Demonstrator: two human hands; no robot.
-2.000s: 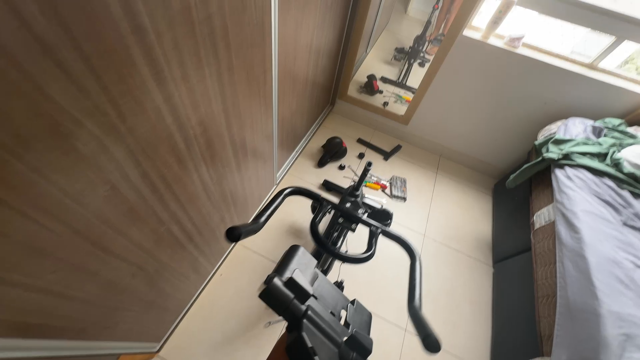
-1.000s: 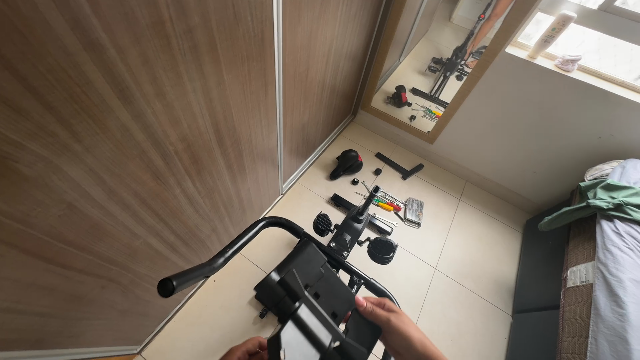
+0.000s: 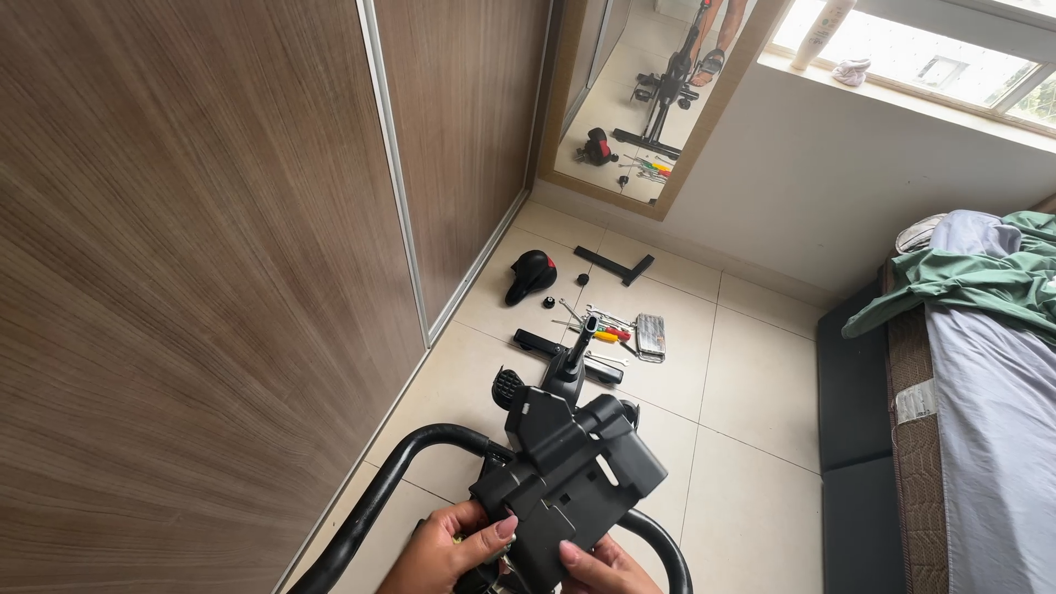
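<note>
Both my hands hold a black plastic holder or bracket [image 3: 569, 478] over the exercise bike, my left hand [image 3: 450, 549] at its lower left edge and my right hand [image 3: 606, 569] at its lower right edge. Beneath it curve the bike's black handlebars [image 3: 371, 495], reaching out on both sides. Further forward the bike's frame post [image 3: 584, 342] points up, with a pedal [image 3: 506, 386] to its left. The bike's floor stabilizer bar [image 3: 536, 342] lies across the tiles. Part of the handlebar's middle is hidden by the holder.
A black and red bike saddle [image 3: 532, 276], an angled black metal part [image 3: 615, 266], screwdrivers [image 3: 612, 335], wrenches [image 3: 606, 359] and a tool case [image 3: 651, 337] lie on the tiles. Wood-grain sliding doors [image 3: 206, 247] stand left, a framed mirror [image 3: 643, 107] ahead, a bed [image 3: 916, 429] right.
My hands were out of view two seconds ago, then appeared at the holder. The holder has since turned in my hands, showing a broader face. The view has also shifted.
</note>
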